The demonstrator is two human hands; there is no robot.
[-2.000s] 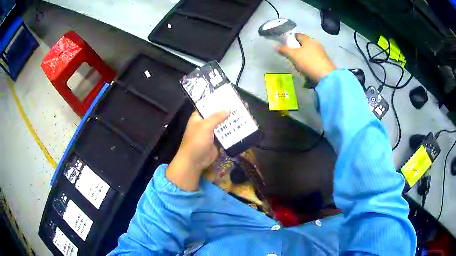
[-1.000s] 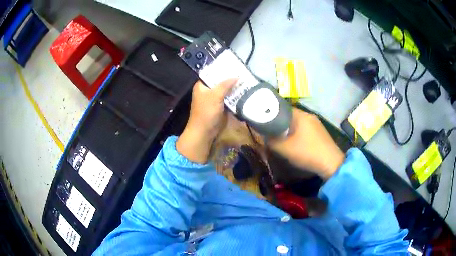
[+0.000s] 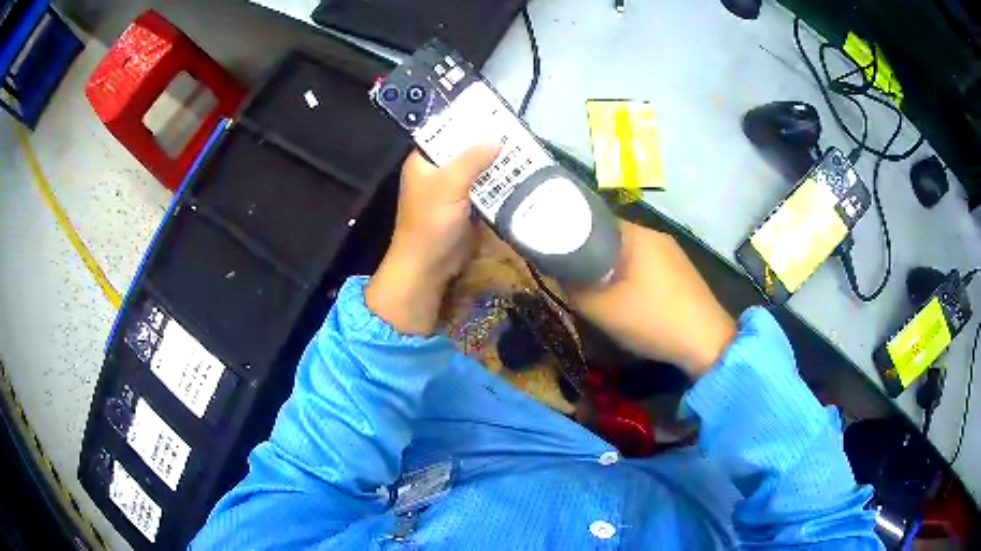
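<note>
My left hand (image 3: 428,224) holds a dark smartphone (image 3: 439,99), back up, with a white barcode label on it and its camera cluster at the upper left. My right hand (image 3: 658,298) grips a grey-white barcode scanner (image 3: 551,219). The scanner's head is over the phone's lower end; whether they touch cannot be told. Its handle is mostly hidden. A loose yellow card (image 3: 625,144) lies on the bench edge. Two phones with yellow cards lie on the bench at right, one nearer (image 3: 801,231) and one farther right (image 3: 921,340).
A black compartment tray (image 3: 231,253) stands at left, with several white-labelled phones in its lower slots. Another black tray (image 3: 425,24) lies on the bench at the top. A red stool (image 3: 161,97) stands on the floor. Computer mice (image 3: 928,181) and coiled cables lie on the bench at right.
My right hand has brought the scanner from above the bench to over the phone's lower end. The phone has moved up slightly. The nearer yellow-carded phone at right has come into view.
</note>
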